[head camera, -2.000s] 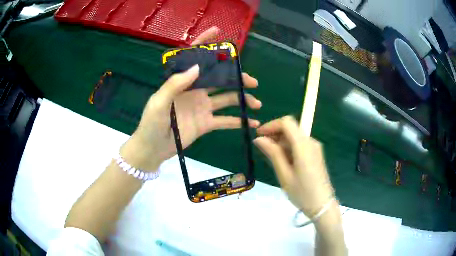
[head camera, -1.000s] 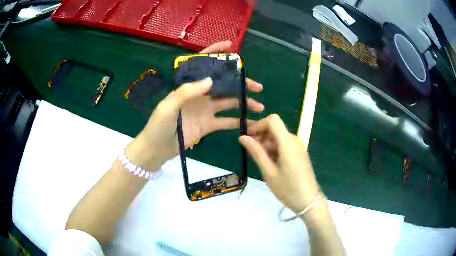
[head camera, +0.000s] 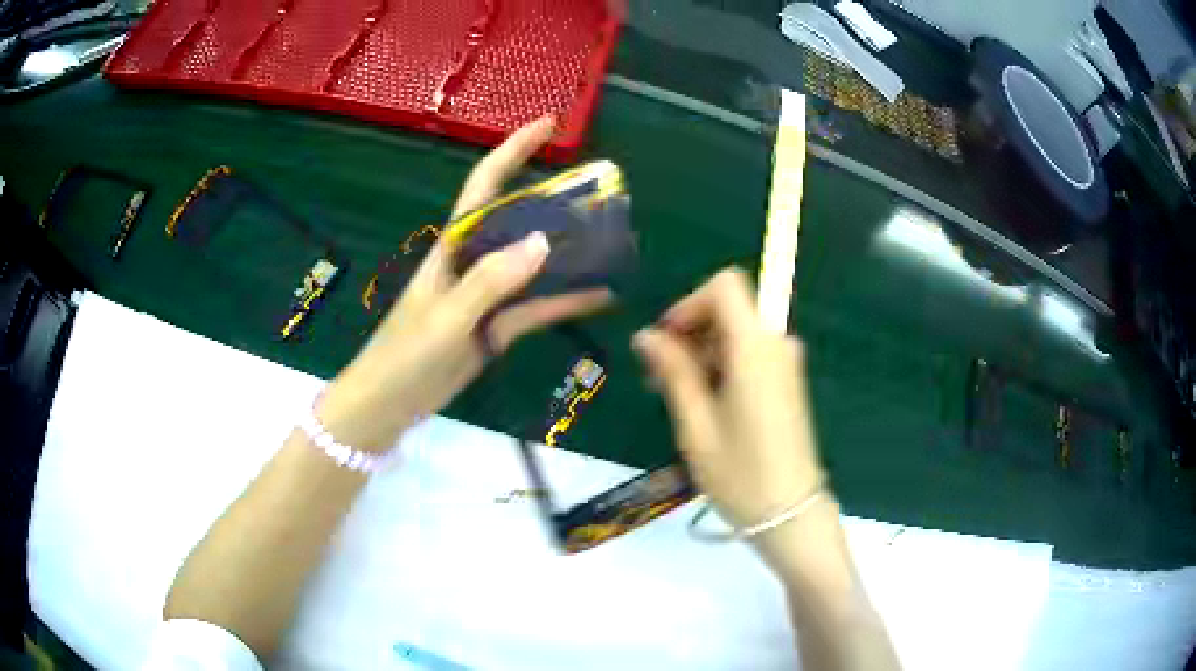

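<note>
A black phone middle frame [head camera: 564, 243] is held by my left hand [head camera: 439, 315], thumb on its dark panel. It is blurred and tilted, top end up and left, its bottom board end [head camera: 627, 511] over the white bench cover's edge. My right hand [head camera: 748, 406] is beside the frame's right side, fingertips pinched together. A small dark bit shows at them, but I cannot tell what it is. Another frame's gold and silver end [head camera: 575, 397] shows on the green surface behind the held frame.
More frames lie on the green surface at left [head camera: 310, 299] and right [head camera: 1064, 433]. A red perforated tray [head camera: 354, 66] is at the back. A pale yellow strip [head camera: 783, 216], tape roll [head camera: 1049, 125] and gold sheet [head camera: 885, 105] are right. Teal tweezers [head camera: 426, 658] lie on the white cover [head camera: 249, 406].
The held frame has tilted, its bottom end swinging to the right. My right hand has shifted slightly right relative to it. More frames have come into view on the left, and lying frames have moved right.
</note>
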